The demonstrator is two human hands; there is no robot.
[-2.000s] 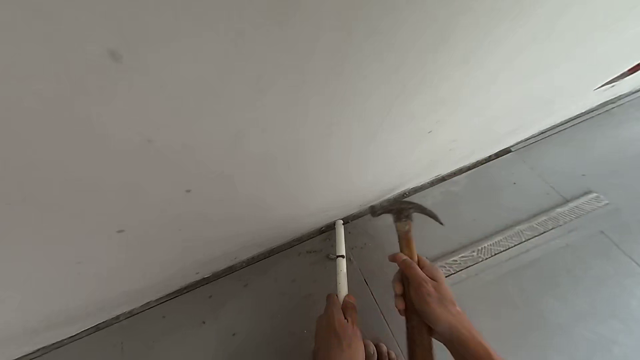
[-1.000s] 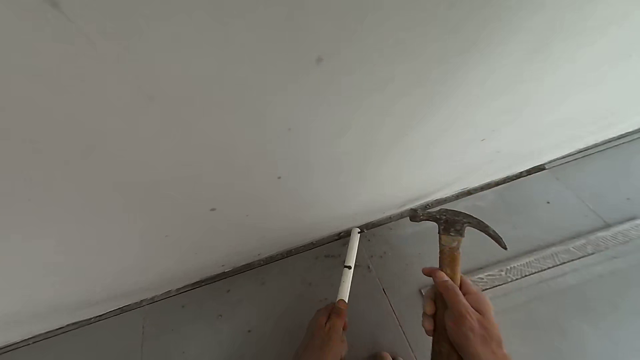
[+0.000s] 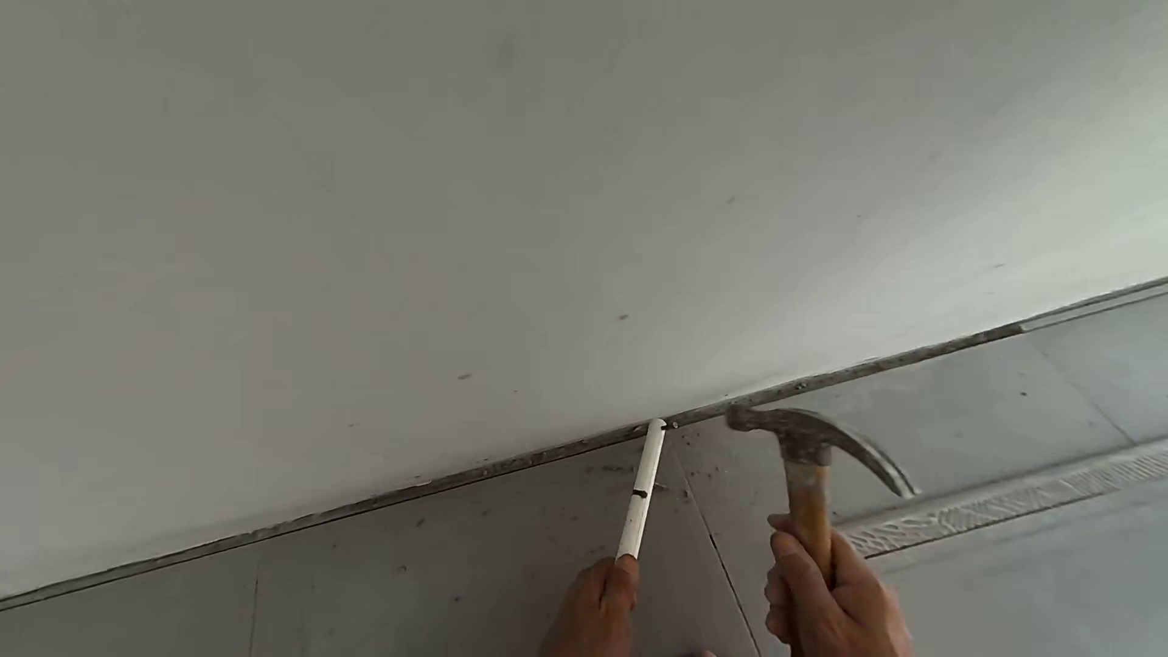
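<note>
My left hand (image 3: 598, 607), low in the centre, is closed around a slim white rod or tube (image 3: 642, 497) with dark marks on it. The rod's far end meets the dark gap (image 3: 538, 456) at the foot of the wall. In my right hand (image 3: 835, 593) is the wooden handle of a claw hammer (image 3: 808, 447). Its striking face points left toward the rod and its claw curves to the right; head and rod are apart. The lower ends of the rod and of the handle are hidden by the hands or the frame edge.
A pale plastered wall (image 3: 547, 228) fills the upper part of the view. Grey floor tiles (image 3: 365, 584) with thin joints run along it, with crumbs of debris near the rod. On the right, a whitish, ridged strip (image 3: 1004, 506) lies across the tiles.
The rod leans more to the right than two seconds ago, its far end still by the gap. Both hands keep hold of rod and hammer. The view has shifted somewhat.
</note>
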